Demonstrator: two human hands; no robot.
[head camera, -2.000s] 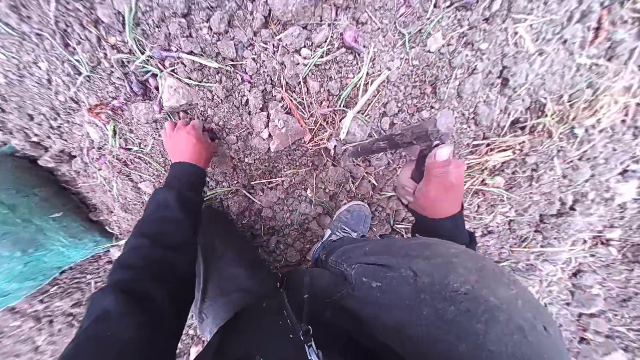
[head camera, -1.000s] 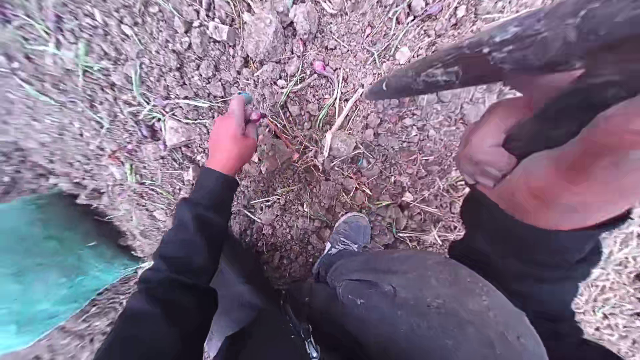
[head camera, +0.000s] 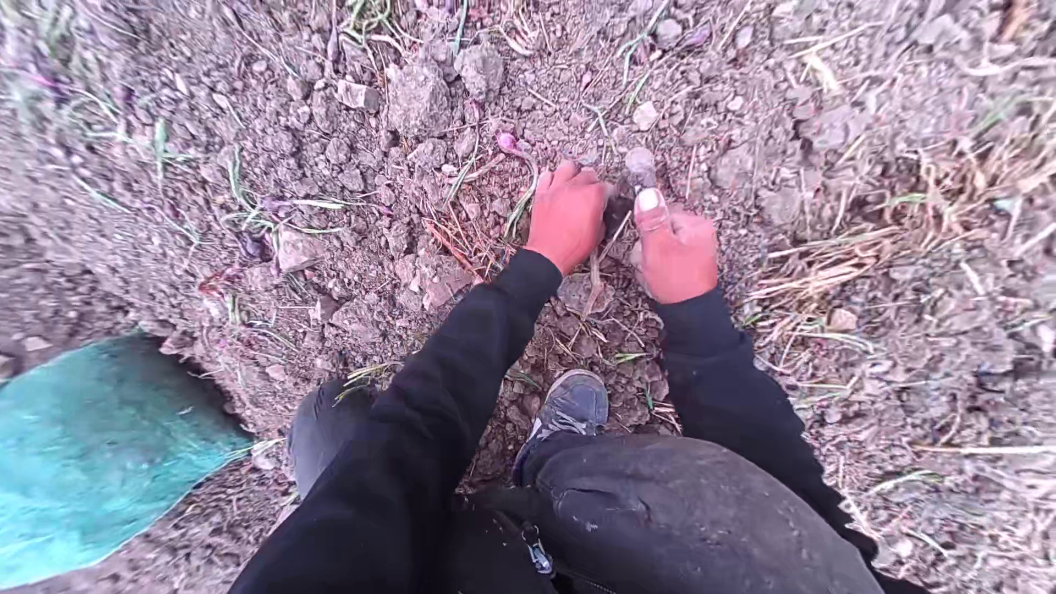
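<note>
My right hand (head camera: 678, 254) is closed around a hand tool (head camera: 639, 169), its thumb along the rounded end; the blade seen earlier is mostly hidden. Close beside it on the left is my left hand (head camera: 569, 213), knuckles up and fingers curled near the dark part of the tool; whether it holds something is hidden. A small purple onion bulb (head camera: 507, 142) with a pale stalk lies on the soil just up and left of my left hand. Red-brown stalks (head camera: 455, 243) and a stone (head camera: 441, 279) lie left of my left wrist.
A green plastic sheet or sack (head camera: 107, 445) lies at the lower left. My shoe (head camera: 573, 404) is on the soil below my hands. Dry straw (head camera: 841, 264) covers ground at right. Clods (head camera: 418, 99) and more green-leaved onion plants (head camera: 264, 219) lie at upper left and left.
My right hand has lowered the tool from the upper right to the soil near the middle. My left hand has moved right, beside it.
</note>
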